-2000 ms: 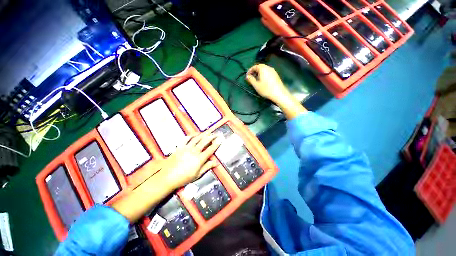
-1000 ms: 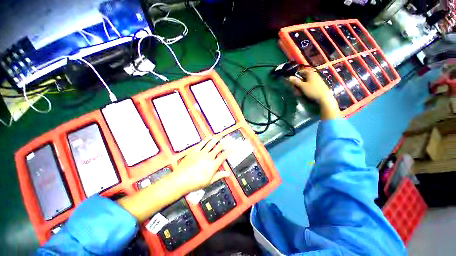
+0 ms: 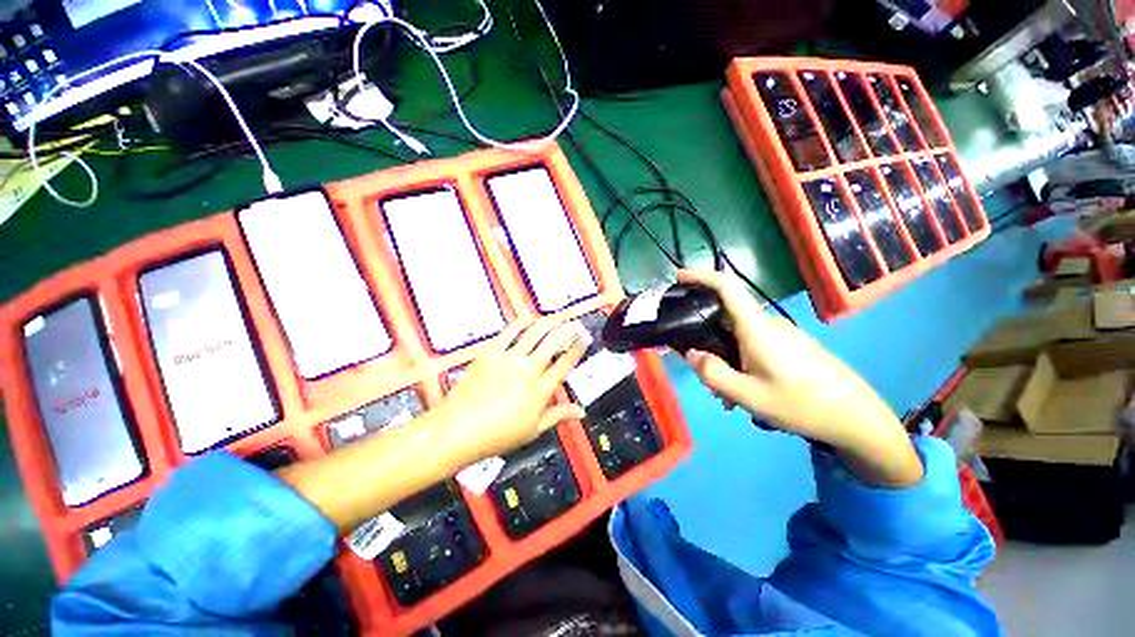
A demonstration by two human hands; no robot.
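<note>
An orange-red phone tray point(image 3: 293, 408) lies in front of me with phones in two rows. The far row has lit screens; a white cable plugs into the top of the middle phone point(image 3: 314, 286). The near row lies back side up, with white labels. My left hand point(image 3: 510, 386) reaches across the tray, fingers spread over the top of the near-row phones at the right; whether its fingertips hold a label there I cannot tell. My right hand point(image 3: 747, 355) holds a black barcode scanner point(image 3: 672, 316) above the tray's right edge, over the rightmost near-row phone point(image 3: 619, 429).
A second orange-red tray point(image 3: 815, 264) of dark phones lies at the back right. Black and white cables point(image 3: 566, 118) loop on the green bench behind the front tray. A monitor's lower edge is at the top left. Cardboard boxes point(image 3: 1058, 386) stand at the far right.
My right hand has taken hold of the scanner near the second tray and brought it left to the front tray. My left hand stays over the near row. The view has shifted.
</note>
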